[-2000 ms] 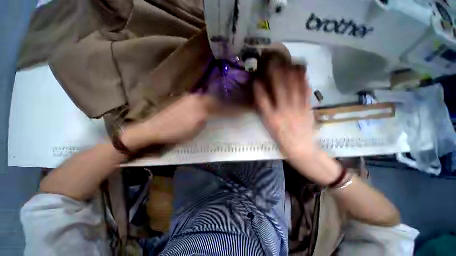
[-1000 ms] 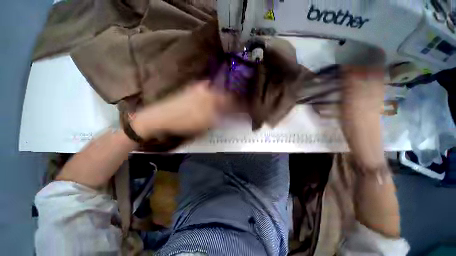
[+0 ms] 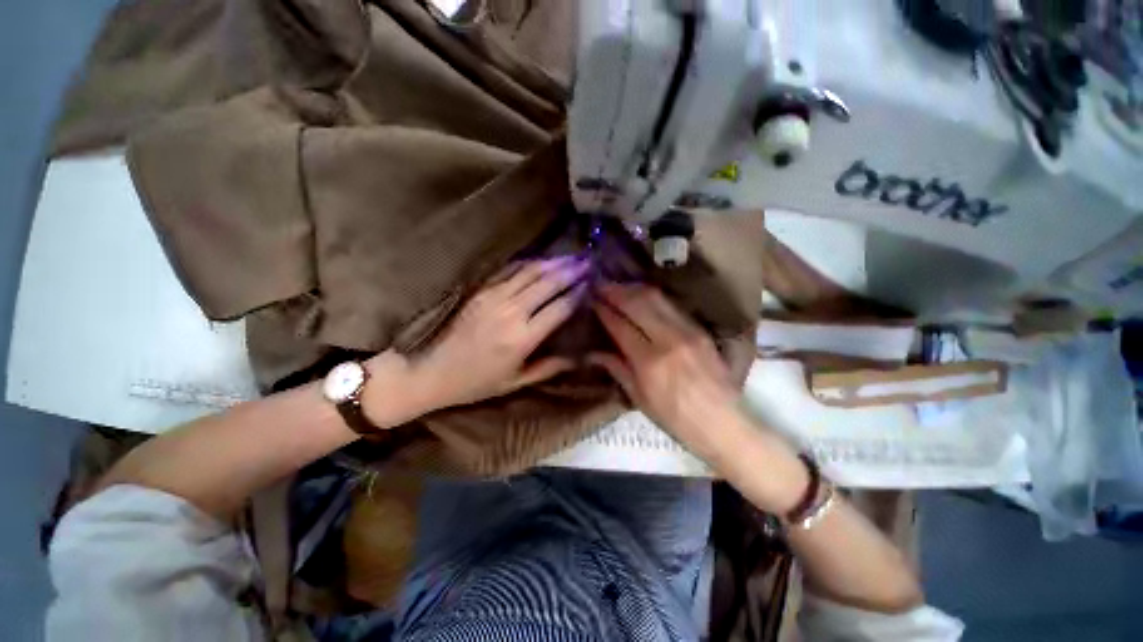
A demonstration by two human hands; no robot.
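The large brown garment piece [image 3: 251,213] lies bunched over the table, under the head of the white brother sewing machine [image 3: 802,163] and down to the front edge. My left hand [image 3: 495,339] lies on the fabric just left of the needle area, fingers in the violet light. My right hand [image 3: 664,357] lies on the fabric just right of it, fingertips near the left hand's. Both hands press or hold the brown fabric; the exact finger grip is unclear. The presser foot and needle [image 3: 599,236] show only as small lit parts.
A tan slotted template [image 3: 909,383] lies on the white table [image 3: 75,289] right of my right hand. A clear plastic bag [image 3: 1078,426] hangs at the table's right end. A ruler scale runs along the front edge. More brown fabric hangs below the table.
My right hand has come back from the far right to the fabric beside the needle. The fabric now spreads over the front edge between my arms. The view has shifted, showing more machine head.
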